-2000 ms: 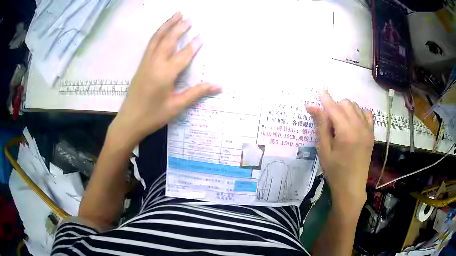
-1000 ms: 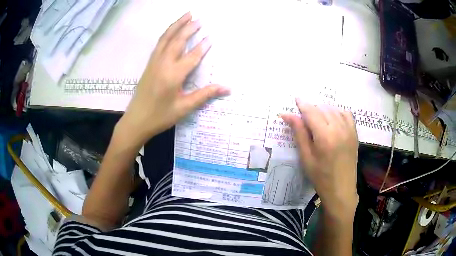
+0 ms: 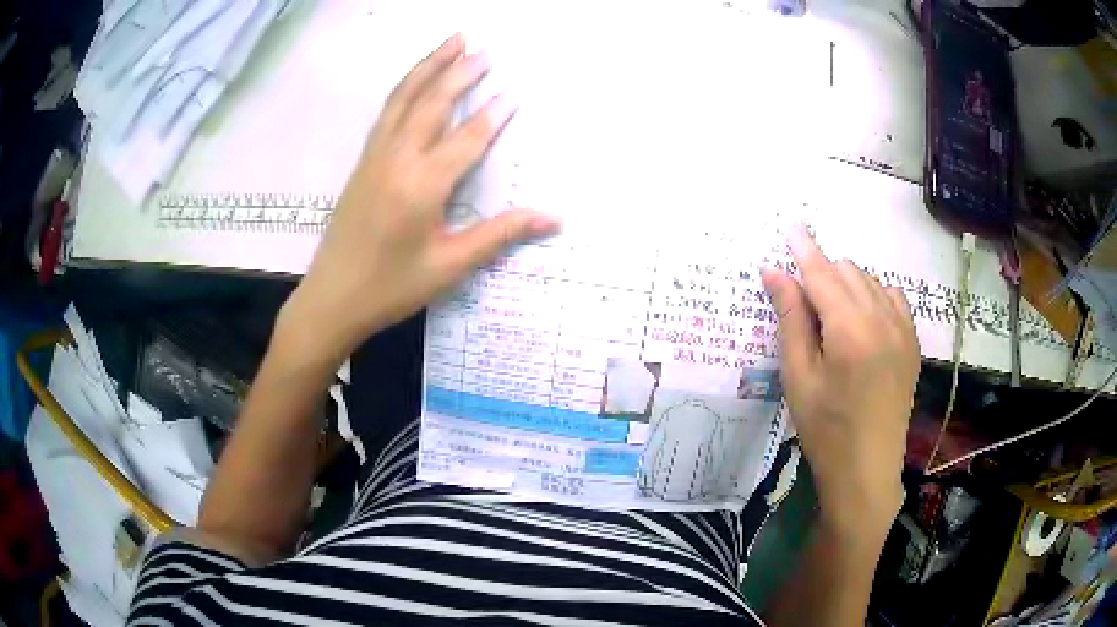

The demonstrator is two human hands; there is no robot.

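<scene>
The printed work sheet (image 3: 527,355) lies over the front edge of the white table, its lower part hanging towards the striped shirt. It shows a table, blue bands, red text and a grey garment drawing; its upper part is washed out by glare. My left hand (image 3: 410,202) lies flat on the sheet's upper left side, fingers apart, thumb pointing right. My right hand (image 3: 845,349) is at the sheet's right edge, fingers loosely bent, fingertips beside the printed text. Neither hand visibly grips anything.
White cut pieces (image 3: 172,86) lie at the table's left. A dark smartphone (image 3: 971,123) with a white charging cable (image 3: 953,367) is at the right. A ruler scale (image 3: 245,211) runs along the front edge. Yellow-framed holders (image 3: 92,447) stand at both sides. A red-handled tool (image 3: 52,239) is far left.
My right hand moved left over the printed text, then back right to the sheet's edge, uncovering the text. My left hand stays on the sheet; the whole view shifted slightly.
</scene>
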